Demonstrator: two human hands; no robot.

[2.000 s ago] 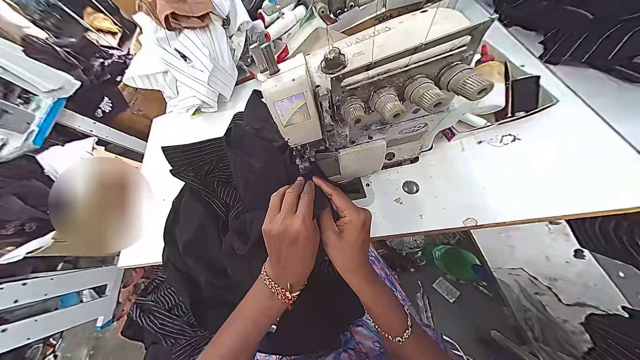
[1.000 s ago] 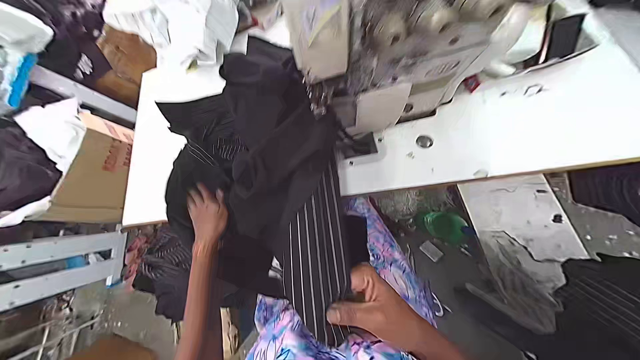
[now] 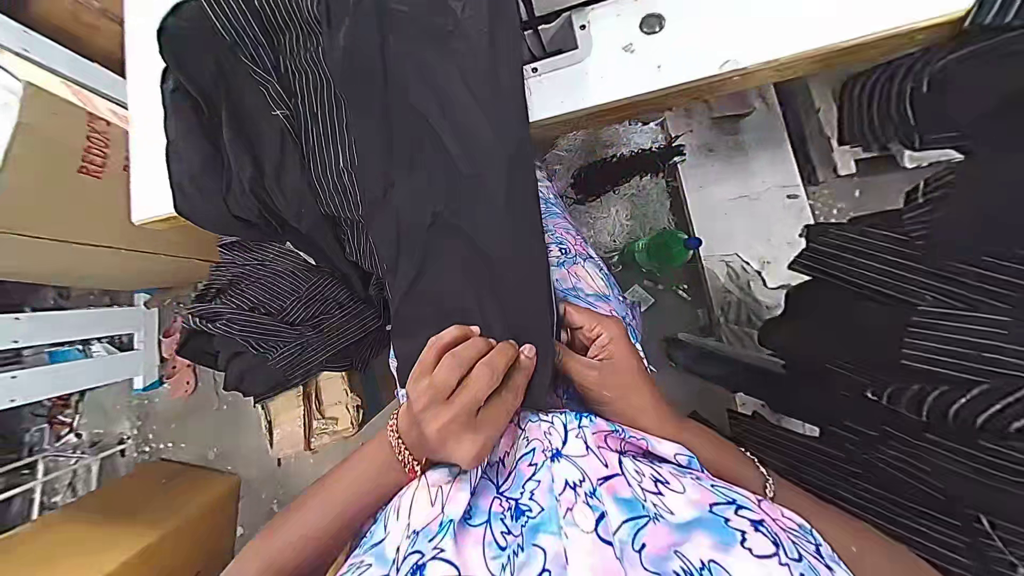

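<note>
A plain black fabric piece point(image 3: 456, 192) hangs from the white sewing table point(image 3: 720, 48) down onto my lap. My left hand point(image 3: 468, 396) lies on its lower end with bent fingers, pressing or gripping the cloth. At the right edge of the same piece, my right hand point(image 3: 604, 364) pinches the cloth between thumb and fingers, partly hidden behind the edge. Black cloth with white pinstripes point(image 3: 320, 120) is bunched beside it on the table's left part. The sewing machine's body is out of view; only a bit of its base plate point(image 3: 556, 44) shows.
More pinstriped cloth point(image 3: 288, 312) hangs below the table at left. Cardboard boxes point(image 3: 80, 184) and a white metal frame point(image 3: 72, 352) stand at left. A green plastic bottle point(image 3: 660, 250) lies under the table, and dark striped fabric piles point(image 3: 952, 320) fill the right side.
My left hand has moved from the bunched cloth at left to the fabric's lower end. The panel at my lap showed stripes a second ago and shows plain black now. The view has tilted down.
</note>
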